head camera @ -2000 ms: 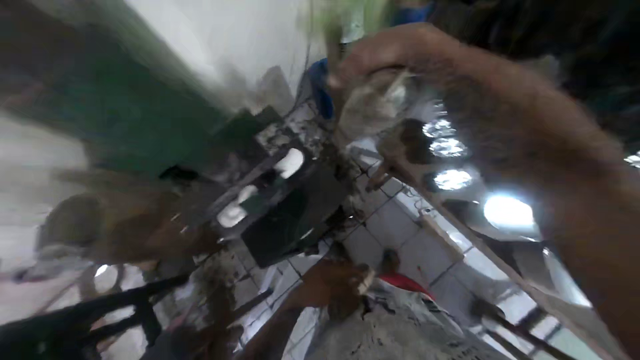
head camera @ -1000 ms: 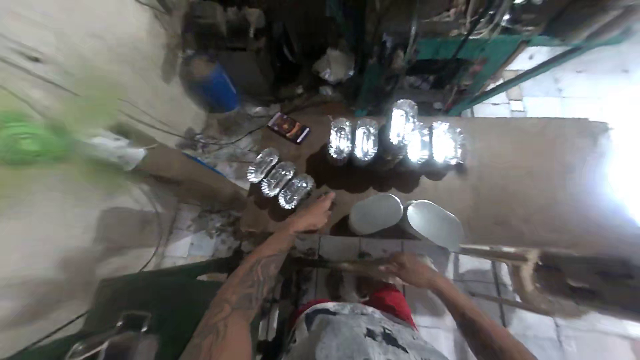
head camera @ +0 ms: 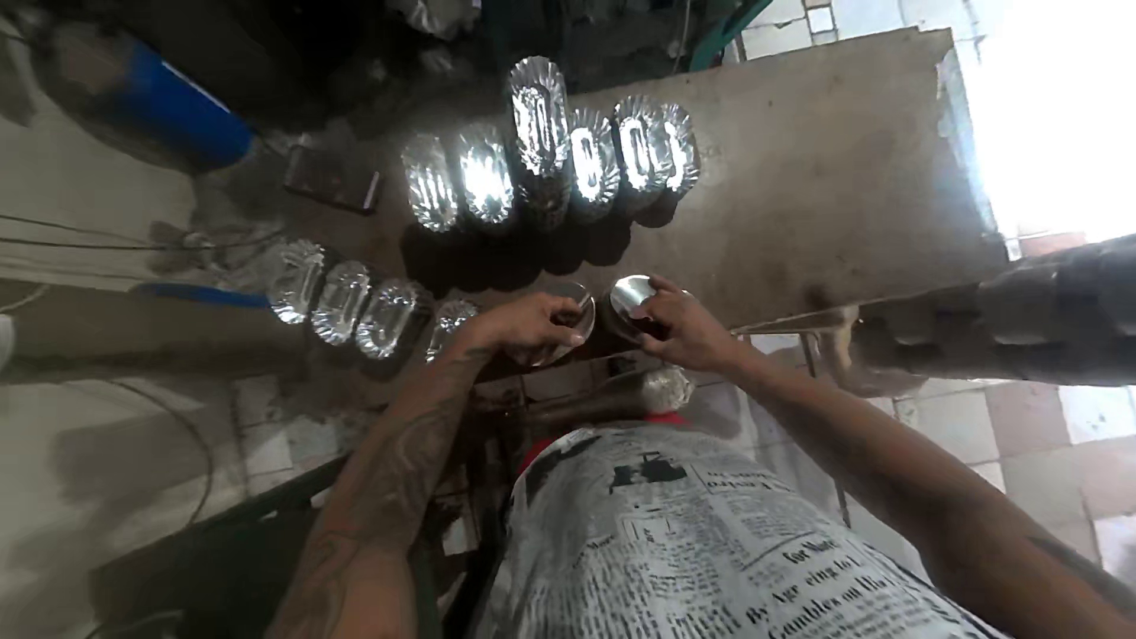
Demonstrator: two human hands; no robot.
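Observation:
My left hand (head camera: 539,321) grips a small metal dish (head camera: 575,297) near the front edge of the wooden table, thumb and fingers at its rim. Beside it, to the right, my right hand (head camera: 679,327) has its fingers on a second shiny metal dish (head camera: 628,293). Fluted foil stacks, oval in outline, stand in a row (head camera: 593,158) behind my hands, one stack taller (head camera: 539,115) than the others. More fluted foil pieces (head camera: 387,319) lie in a slanting row left of my left hand, the nearest (head camera: 451,325) partly behind my forearm.
A dark phone (head camera: 332,179) lies at the table's back left, with a blue container (head camera: 186,106) beyond it. The wooden tabletop (head camera: 825,177) stretches right. A dark cylindrical object (head camera: 1003,311) is by its front right edge. Cables run at the left.
My hands have come together at the two metal dishes; one second ago my left was by the foil row and my right below the table edge. The view has moved closer.

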